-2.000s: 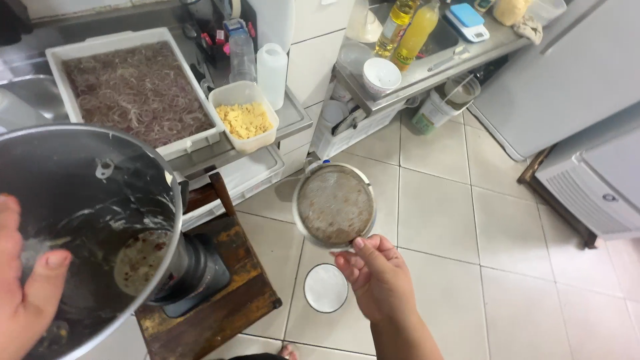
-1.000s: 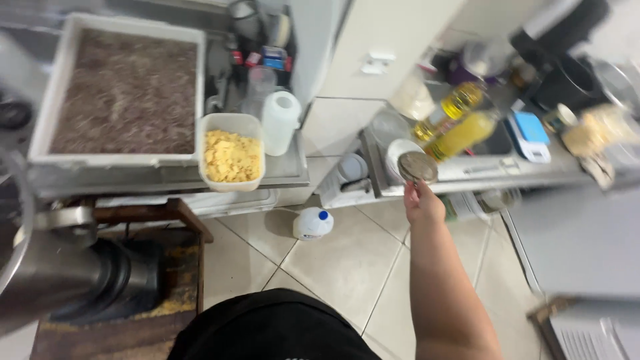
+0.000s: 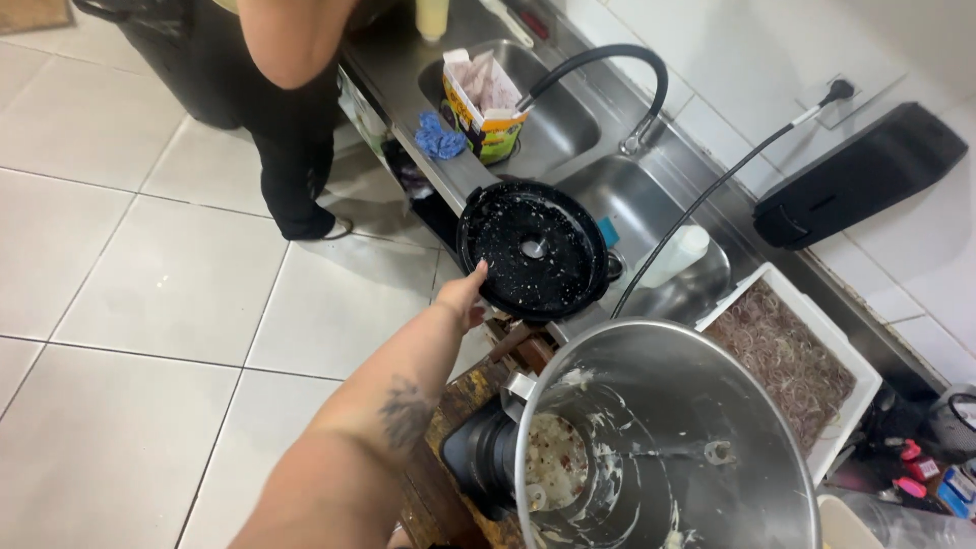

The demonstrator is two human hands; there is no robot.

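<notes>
My left hand (image 3: pixel 461 297) reaches out from the lower left with its thumb on the rim of a round black lid (image 3: pixel 541 263). The lid is spattered with pale bits and has a round hole in its middle; it is over the edge of the steel sink counter. Below it stands a large metal blender jug (image 3: pixel 686 457) on a black base (image 3: pixel 480 461), on a worn wooden stool (image 3: pixel 435 496). White residue smears the jug's inner wall, and a pale mix with reddish bits lies at its bottom. My right hand is out of view.
A white tray of sliced onions (image 3: pixel 781 366) lies right of the jug. The sinks hold an opened carton (image 3: pixel 488 114) and a white bottle (image 3: pixel 679 255); a blue cloth (image 3: pixel 440 137) is at the counter edge. Another person (image 3: pixel 282 130) stands at upper left. A black hose tap (image 3: pixel 648 65) arches overhead.
The view has swung far to the left, toward the sinks. My left hand, earlier at the jug, is now on the black lid. My right hand, earlier holding a round strainer-like disc, has left the view.
</notes>
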